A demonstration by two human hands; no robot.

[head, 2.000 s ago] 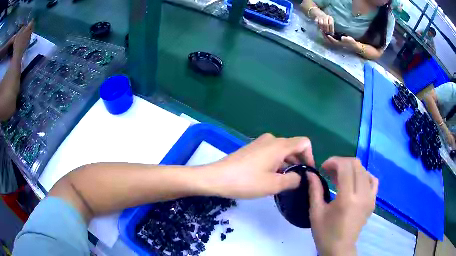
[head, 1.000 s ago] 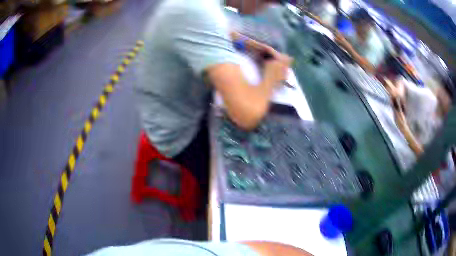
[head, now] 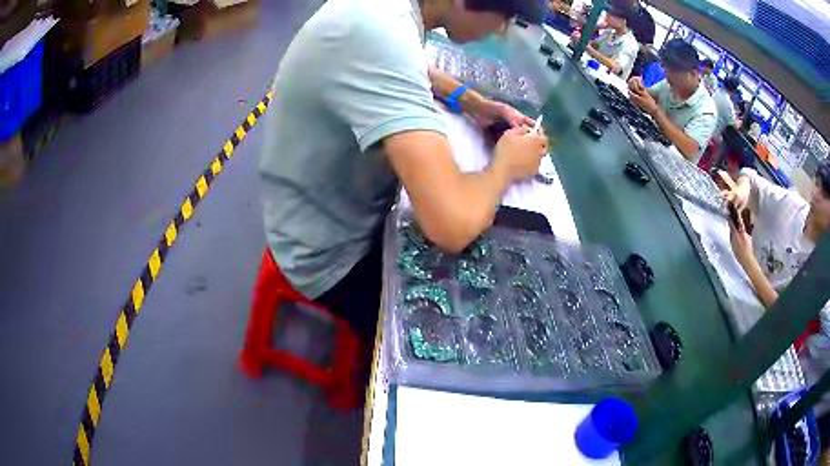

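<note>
Neither of my hands is in the picture. Nearest in front of me, a clear blister tray [head: 523, 359] lies on the bench, with green circuit boards [head: 432, 343] in pockets on its left side. A blue cup [head: 606, 428] stands at the lower right on a white work sheet [head: 482, 432]. Black round housings [head: 667, 345] lie spaced along the green conveyor belt [head: 596, 205].
A neighbour [head: 350, 136] sits on a red stool [head: 300, 332], hands working over the bench. More workers sit across the belt. A green metal post [head: 764, 341] slants at the right. Yellow-black tape [head: 170, 232] marks the floor; boxes stand at upper left.
The view has swung left from the parts tray to the neighbour and aisle and is now sharper. My hands and the housing between them have left the picture, as has my sleeve.
</note>
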